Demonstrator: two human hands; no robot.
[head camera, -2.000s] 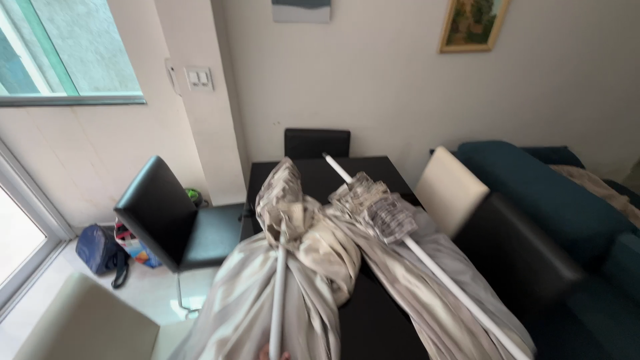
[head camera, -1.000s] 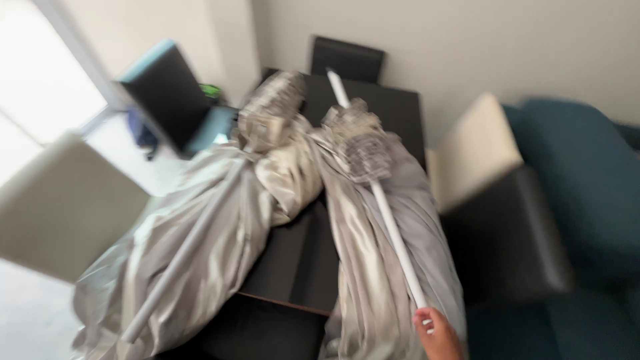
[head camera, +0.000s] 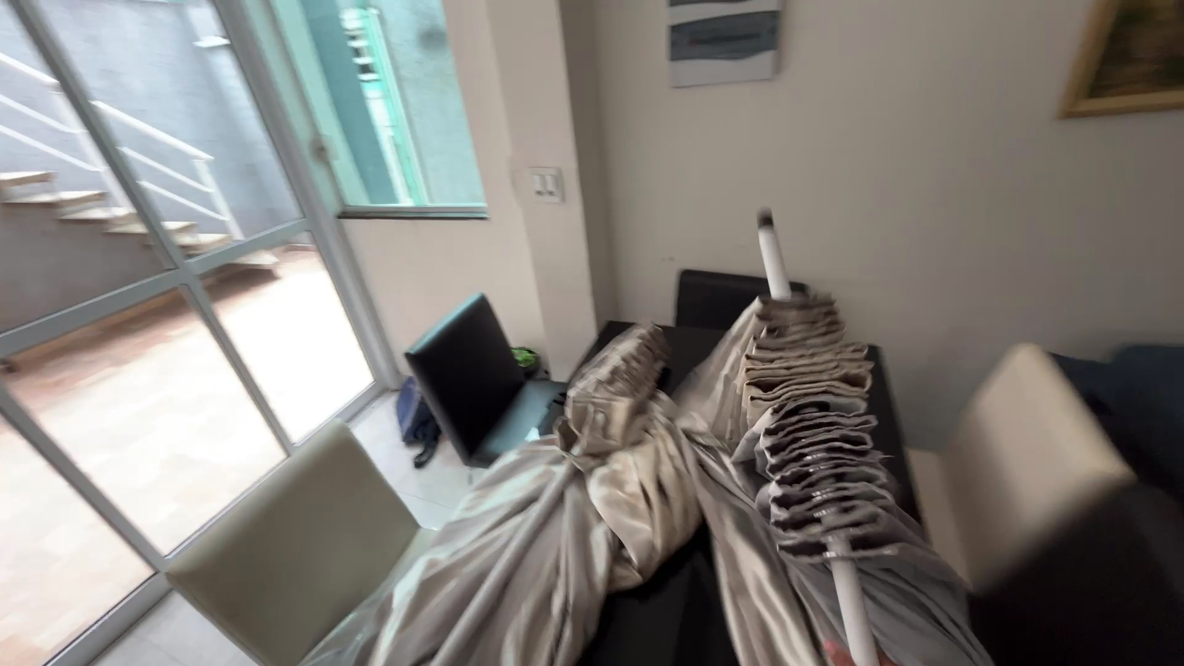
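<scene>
A white curtain rod [head camera: 853, 597] runs through the bunched top of a grey and beige satin curtain [head camera: 823, 435], its dark-tipped far end raised above the table. At the bottom edge, fingertips of my right hand [head camera: 856, 655] are around the near part of the rod; the rest of that hand is out of frame. A second satin curtain [head camera: 527, 555], with a gathered heading [head camera: 615, 375], lies to the left across the black table [head camera: 661, 601]. Whether a rod is inside it cannot be told. My left hand is not in view.
A black chair [head camera: 472, 384] and a pale chair [head camera: 296, 546] stand left of the table, another black chair [head camera: 726, 296] behind it. A cream chair [head camera: 1027, 462] is at the right, near a dark blue sofa [head camera: 1152, 388]. A glass door [head camera: 231, 250] is at the left.
The right rod and its curtain heading have been lifted from the table, the far end now higher. A second ago the white rod on the left curtain was visible. The view has swung up and left.
</scene>
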